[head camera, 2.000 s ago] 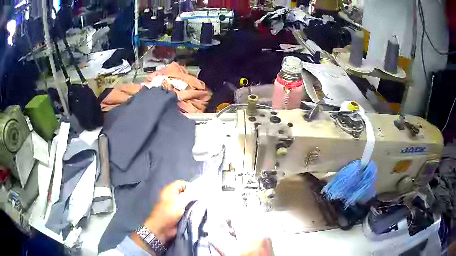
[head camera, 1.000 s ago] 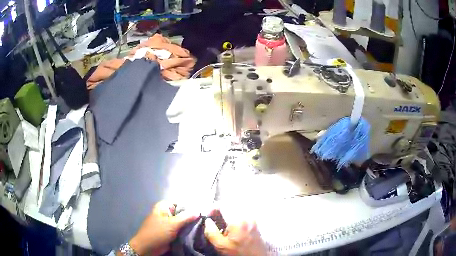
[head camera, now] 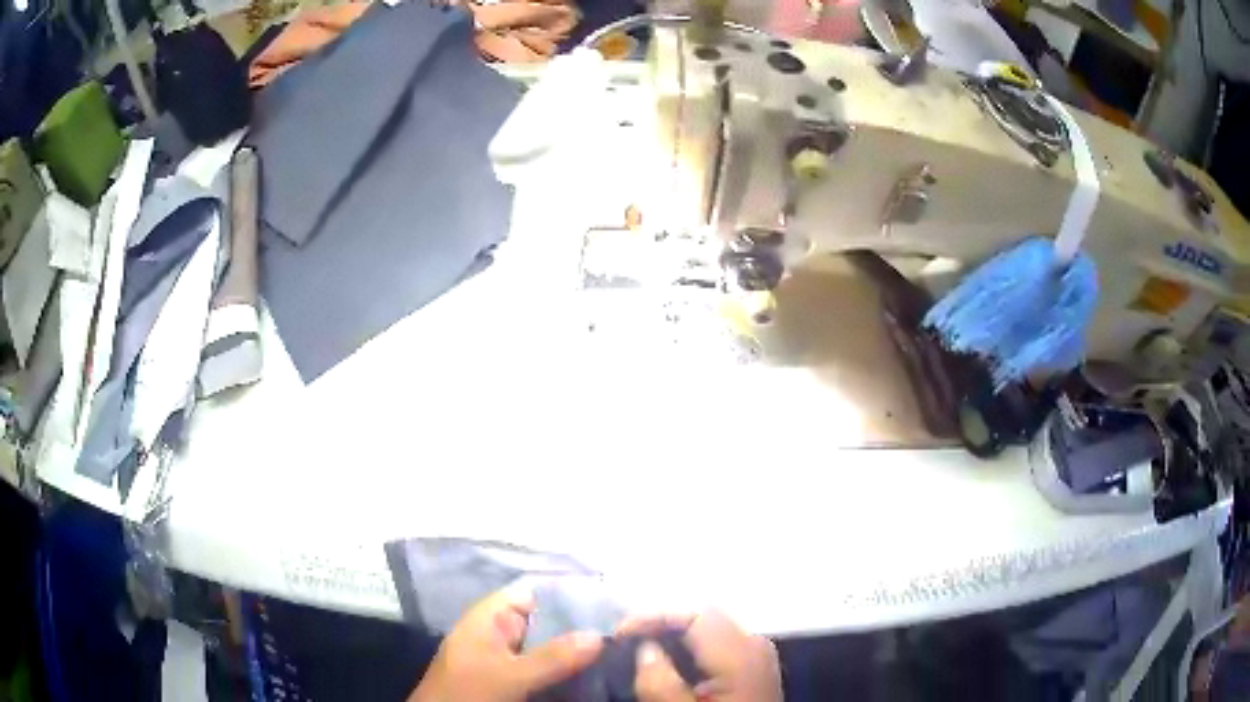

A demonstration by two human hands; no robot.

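Observation:
A dark grey garment panel lies over the table's front edge at the bottom of the view, pale where the light strikes it. My left hand and my right hand hold it side by side, pinching its cloth between thumbs and fingers. Its lower part is cut off by the frame's edge. The presser foot area of the cream sewing machine is behind my hands, washed out by glare.
Stacked grey panels lie left of the machine head, with cut strips farther left. A blue tassel hangs from the machine arm. A tray with small pieces is at right. A ruled scale runs along the front edge.
The panel has come off the bright area by the needle to the table's front edge, with both hands on it. The view has tilted down. The large grey cloth at left no longer reaches the front edge.

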